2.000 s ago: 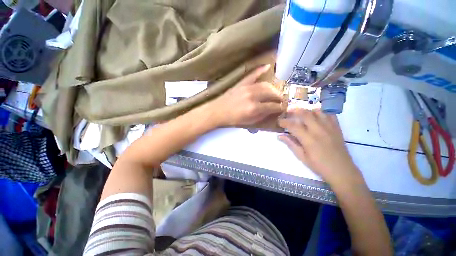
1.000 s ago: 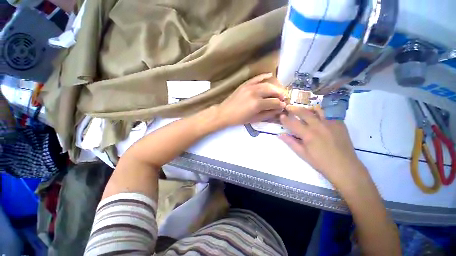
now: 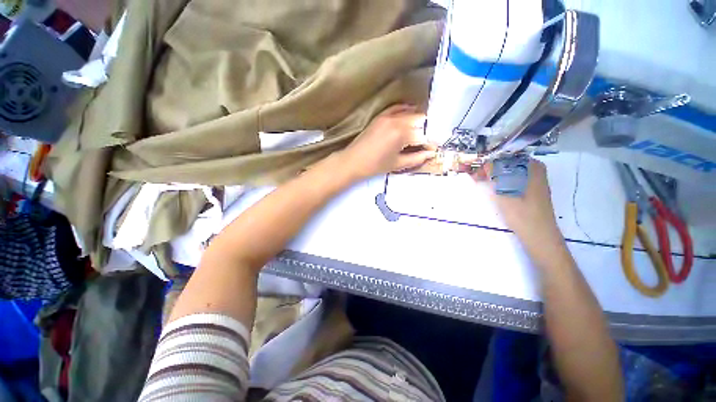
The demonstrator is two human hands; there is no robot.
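Khaki cloth (image 3: 235,71) lies heaped left of the white sewing machine head (image 3: 487,71). My left hand (image 3: 390,143) is at the cloth's edge just left of the presser foot (image 3: 449,157), fingers closed on the cloth there. My right hand (image 3: 524,188) is right of the foot, partly behind the grey-blue knob (image 3: 510,174). Its fingertips reach toward the needle area; what they hold is hidden. A white patch (image 3: 290,140) lies among the khaki folds.
Scissors with orange-yellow and red handles (image 3: 645,243) lie on the white table at right, beside a dark tool. The grey scaled front edge (image 3: 408,292) runs below. A grey vented motor box (image 3: 31,82) and checked cloth (image 3: 35,255) are at left.
My right hand has moved up and right, behind the knob. My left hand has shifted slightly up, and the cloth edge with it. More white bed shows below the needle.
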